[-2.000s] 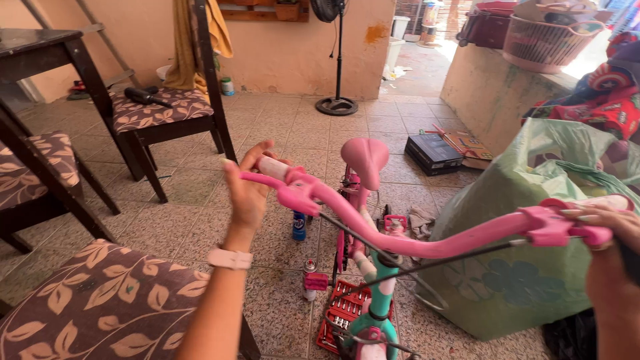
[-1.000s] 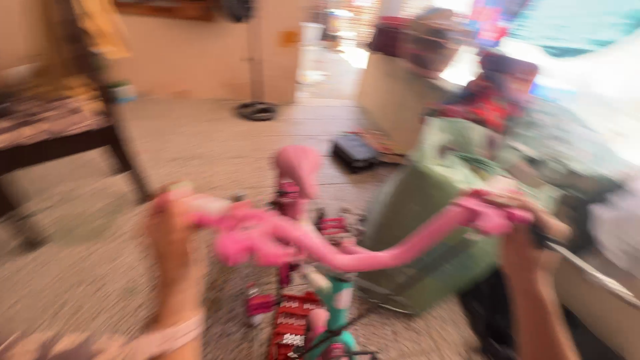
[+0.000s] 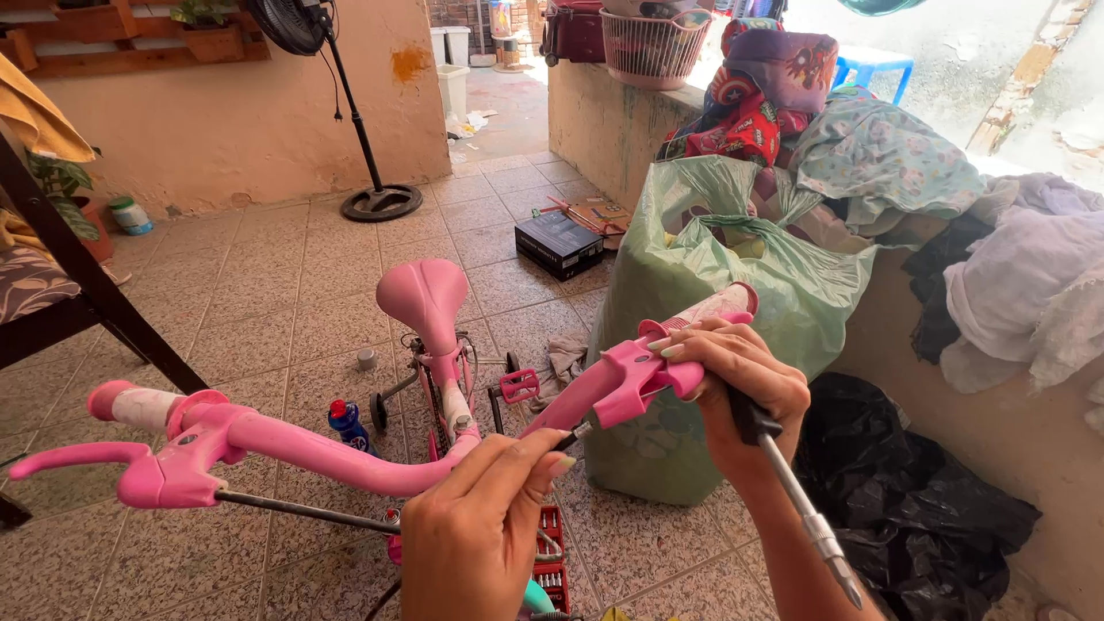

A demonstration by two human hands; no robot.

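Observation:
The pink handlebar (image 3: 345, 455) of a child's bicycle spans the view, its pink saddle (image 3: 423, 297) beyond. My left hand (image 3: 479, 517) pinches the end of a black brake cable (image 3: 576, 435) just left of the right-hand pink brake lever bracket (image 3: 623, 379). Fingers of my right hand (image 3: 733, 388) rest on that bracket and lever, while the same hand holds a screwdriver (image 3: 802, 500) with its black handle in the palm and its tip pointing down to the right. Another cable (image 3: 302, 511) runs from the opposite brake lever (image 3: 86, 455), which no hand touches.
A stuffed green plastic bag (image 3: 673, 319) stands right of the bicycle, near a black bag (image 3: 897, 492). On the floor are a blue bottle (image 3: 348, 424), a red bit case (image 3: 552, 582) and a black box (image 3: 559, 244). A chair (image 3: 95, 285) is left, a fan (image 3: 366, 155) behind.
My left hand has left the handlebar's left grip and now pinches the cable end near the right brake lever. A screwdriver now shows clearly in my right hand. The view has shifted.

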